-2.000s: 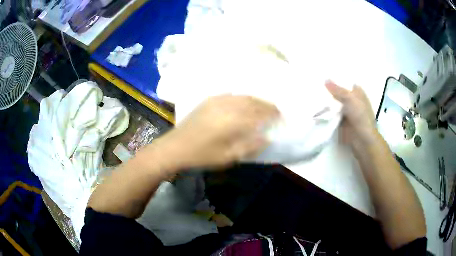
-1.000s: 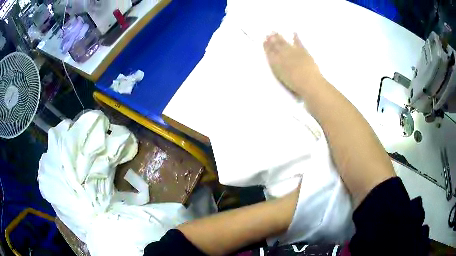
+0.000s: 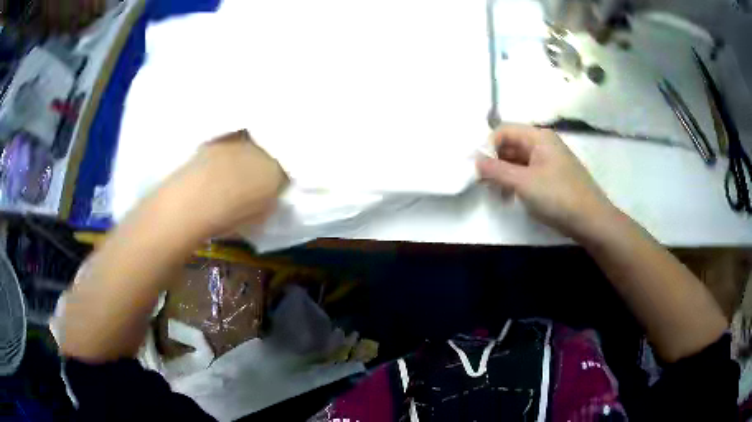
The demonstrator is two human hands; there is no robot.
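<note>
A large white fabric garment piece lies over the table and the blue surface, its near edge by the table's front. My right hand pinches the cloth's right near corner between thumb and fingers. My left hand is blurred at the cloth's left near part; its fingers are hidden behind the hand and fabric, so its grip cannot be told. Folded layers show along the near edge between the hands.
The sewing machine's needle area is at the upper right. Thread snips and black-handled shears lie at the right. White cloth and a brown box are below left. A yellow bar runs under the table's edge.
The view has swung right. My right hand has moved from the middle of the cloth to its near right corner. My left hand, hidden under the cloth before, now shows at the left.
</note>
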